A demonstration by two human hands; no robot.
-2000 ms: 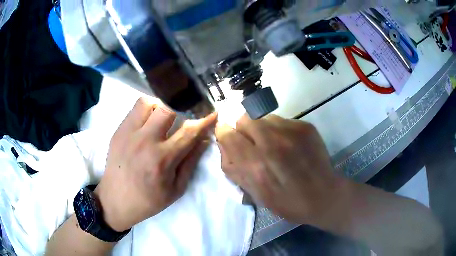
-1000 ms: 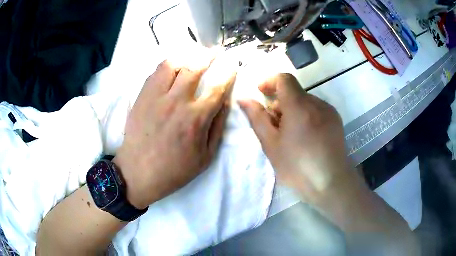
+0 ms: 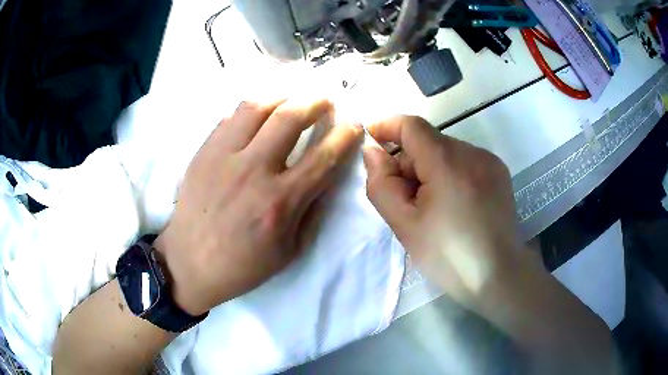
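A white garment [image 3: 322,271] lies over the table's front edge under my hands and spreads to the left. My left hand [image 3: 256,198] lies on it palm down, fingers spread, with a watch on the wrist. My right hand [image 3: 439,198] is just right of it, thumb and index finger pinched on a small edge of the white cloth beside my left fingertips. The sewing machine head [image 3: 329,29] is above the fingertips; glare washes out the cloth there, so its edge is hard to see.
A dark cloth heap [image 3: 73,73] is at upper left. Teal-handled snips [image 3: 498,16], a red loop handle [image 3: 549,66] and a purple card [image 3: 579,58] with a metallic stick lie at upper right. A ruler strip [image 3: 564,176] runs along the table's front edge.
My hands moved back from beside the needle area toward me, and the machine head shows higher in view. My right thumb and index finger, apart a second ago, have closed on the cloth edge.
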